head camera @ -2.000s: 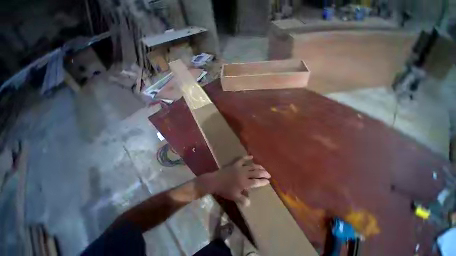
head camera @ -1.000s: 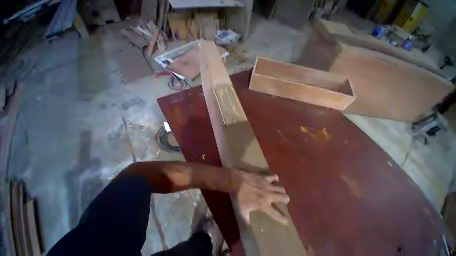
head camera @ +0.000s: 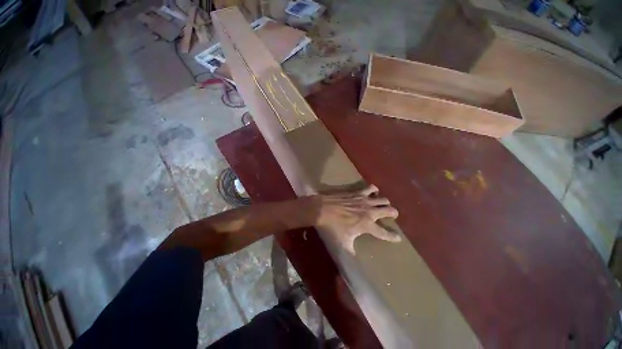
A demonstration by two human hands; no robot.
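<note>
A long boxed beam [head camera: 245, 51] lies lengthwise over the dark red table, its far end past the table's edge. A thin plywood facing [head camera: 409, 286] covers the near part of its top. Yellow glue lines [head camera: 285, 95] show on the bare wood beyond the facing's far end. My left hand [head camera: 354, 217] lies palm down on the facing with the fingers spread. It presses on it and grasps nothing. My right hand is not in view.
The dark red table [head camera: 470, 225] has yellow stains. An open wooden box [head camera: 436, 99] stands at its far side. A large wooden panel [head camera: 552, 85] is behind it. Coiled cord [head camera: 232, 187] and wood scraps [head camera: 187, 27] lie on the grey floor, left and far.
The view has shifted, so the beam and box appear moved in it. The nailer seen earlier at the lower right is out of view. My left hand stays on the facing, fingers spread.
</note>
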